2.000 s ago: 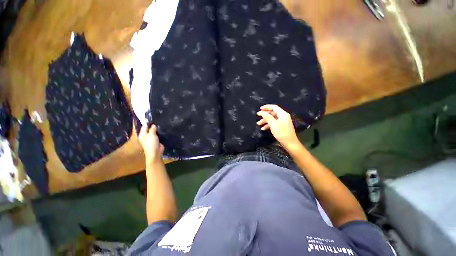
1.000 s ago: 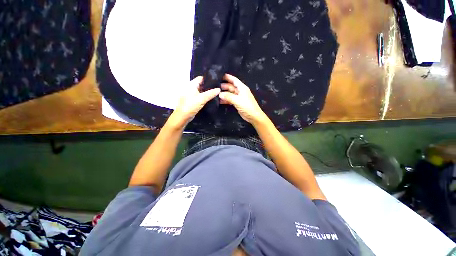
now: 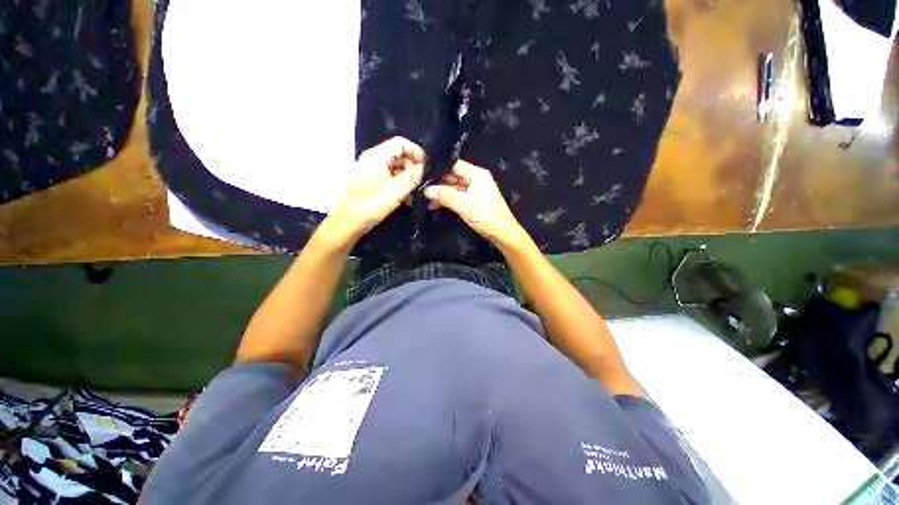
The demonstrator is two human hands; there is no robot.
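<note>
A stack of dark floral cut panels (image 3: 582, 118) lies in front of me at the table's near edge. A large white paper piece (image 3: 261, 99) lies on its left part, with a curved dark border around it. My left hand (image 3: 387, 182) and my right hand (image 3: 465, 197) pinch the raised edges of the dark plies near the middle of the stack, fingertips close together. The folded-back edges form a ridge running away from me. How many plies each hand holds cannot be told.
Another dark floral stack (image 3: 64, 99) lies at the left on the brown table (image 3: 729, 187). A pen-like item (image 3: 765, 87) and a white and black piece (image 3: 856, 74) lie at the right. Beyond the table edge are a fan (image 3: 725, 301), a white surface (image 3: 729, 395) and patterned fabric (image 3: 79, 444).
Two seconds ago my hands were apart on the closed stack; then it was folded open, showing the white piece. Since one second ago my hands have shifted slightly along the ply edges.
</note>
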